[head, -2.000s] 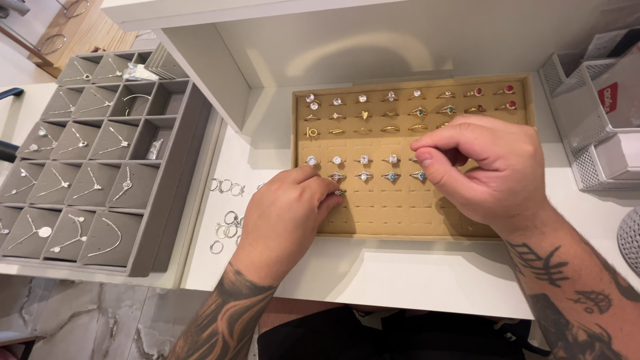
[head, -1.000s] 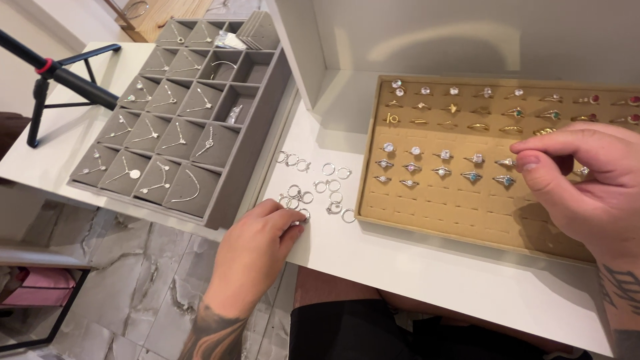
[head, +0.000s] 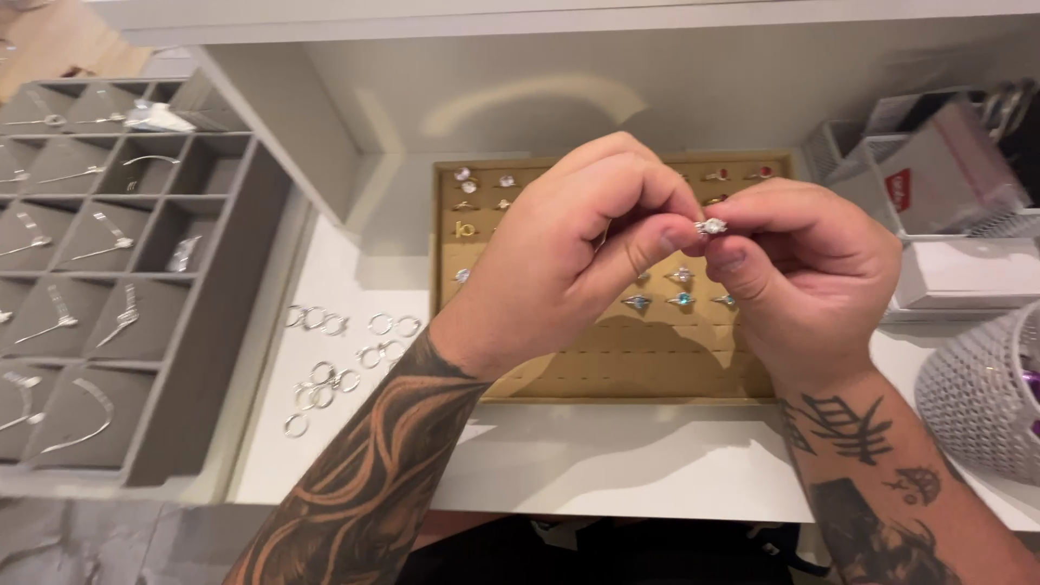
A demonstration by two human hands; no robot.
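Note:
A silver ring with a clear stone point(head: 712, 226) is pinched between the fingertips of both my hands, above the ring tray. My left hand point(head: 601, 227) comes in from the left and hides part of the tray's upper rows. From the right, my right hand point(head: 800, 260) grips the same ring by thumb and forefinger. Below them lies a tan slotted ring display tray point(head: 601, 382), with gold-coloured rings in its upper rows and silver rings with clear and blue stones lower down. Loose silver rings point(head: 323, 374) lie on the white surface left of the tray.
A grey compartment tray of necklaces point(head: 175, 382) stands at the left. A white panel point(head: 284, 138) rises behind it. At the right are a mesh organiser point(head: 869, 195) with plastic bags, a white box point(head: 967, 272) and a woven white basket point(head: 975, 398).
My left hand has moved from the loose rings to over the tray, meeting my right hand at the ring. The view has swung right since a second ago.

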